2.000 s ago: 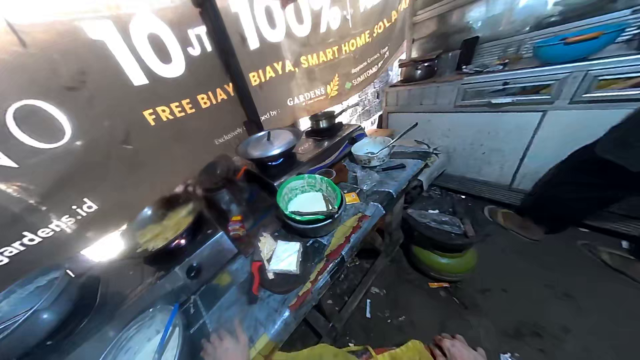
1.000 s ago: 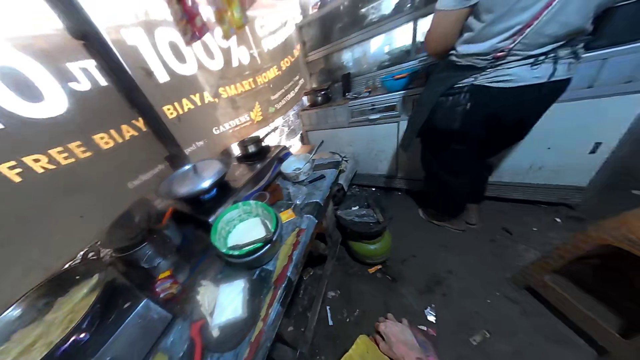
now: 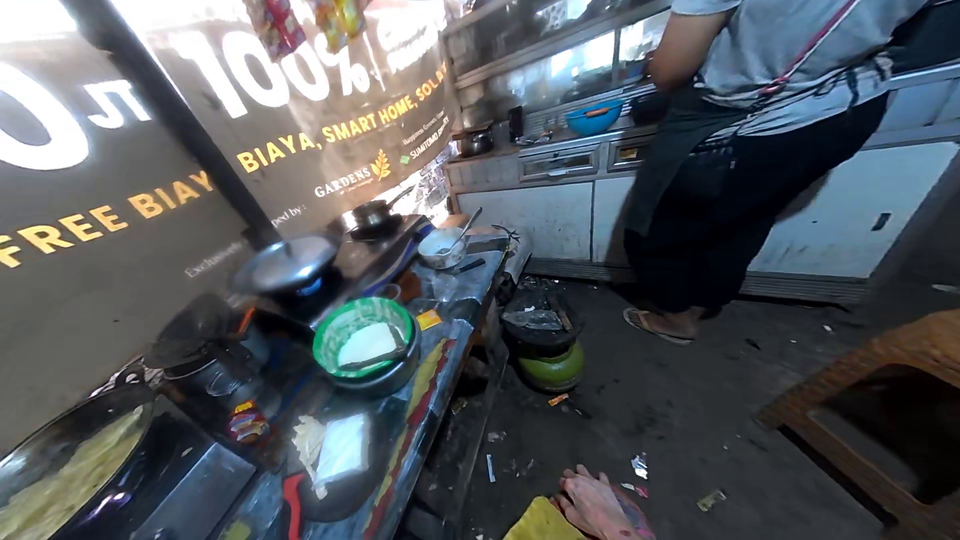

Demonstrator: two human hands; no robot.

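Note:
My right hand (image 3: 592,502) rests low in the view, back up, with its fingers slightly apart and nothing seen in it, beside yellow fabric (image 3: 544,521). My left hand is out of view. On the table at left stands a green-rimmed basin (image 3: 322,337) with white batter and a utensil, set in a metal pot. Nearer lie a white block in plastic (image 3: 343,448) and pale shreds on a dark round board, beside a red handle (image 3: 292,504). A wok (image 3: 142,420) holds yellowish food. A lidded pan (image 3: 289,262) sits over a blue flame.
A person (image 3: 705,172) stands at the white cabinets (image 3: 532,214). A green gas cylinder (image 3: 551,369) stands beside the table, under a dark basin. A brown stool (image 3: 870,367) is at right. A white bowl with a spoon (image 3: 442,247) and a saucepan (image 3: 371,214) are farther back.
The view has swung to the right. My left hand, at the bottom edge two seconds ago, is out of view. The standing person's body has come into view.

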